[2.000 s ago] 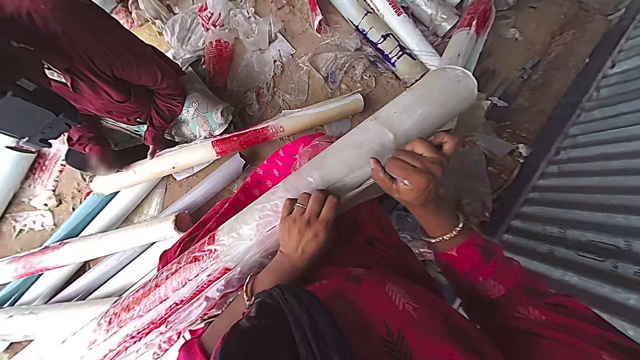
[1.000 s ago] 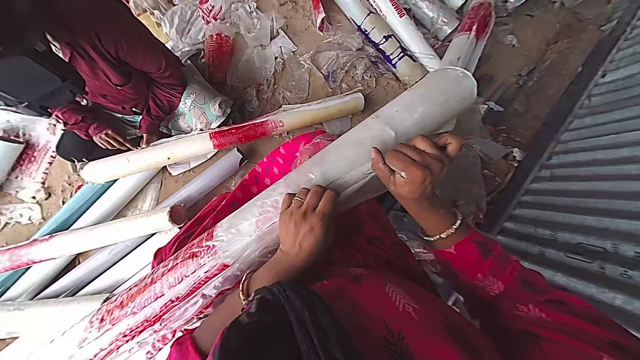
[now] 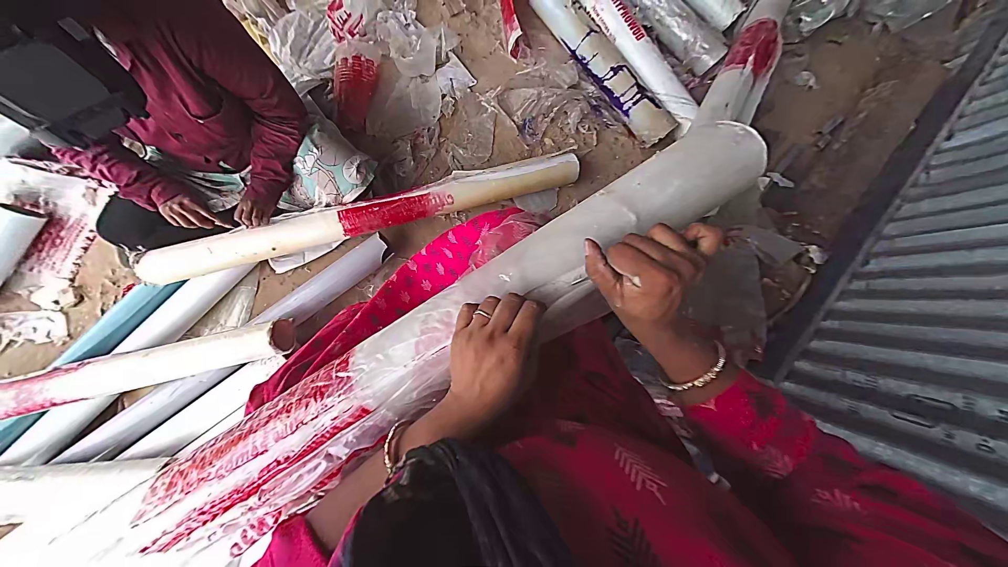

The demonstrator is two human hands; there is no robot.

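A long roll wrapped in plastic film (image 3: 551,244), pale at its upper end and printed red lower down, lies slanting across my lap. My left hand (image 3: 492,354), with a ring on one finger, rests on the near side of the roll with its fingers curled over the film. Farther up, my right hand (image 3: 654,276) is at the near side of the roll, fingers bent and thumb against the film. Whether it pinches a piece of film cannot be told.
At the upper left a person in a maroon sleeve (image 3: 268,102) sits with both hands at a cream roll with a red band (image 3: 299,236). More rolls (image 3: 150,354) lie at the left and top. Loose plastic film (image 3: 425,102) litters the ground. Corrugated metal sheeting (image 3: 913,315) stands at the right.
The other person's hands have shifted along the cream roll, and that roll has moved slightly. My hands show no plain change on the wrapped roll.
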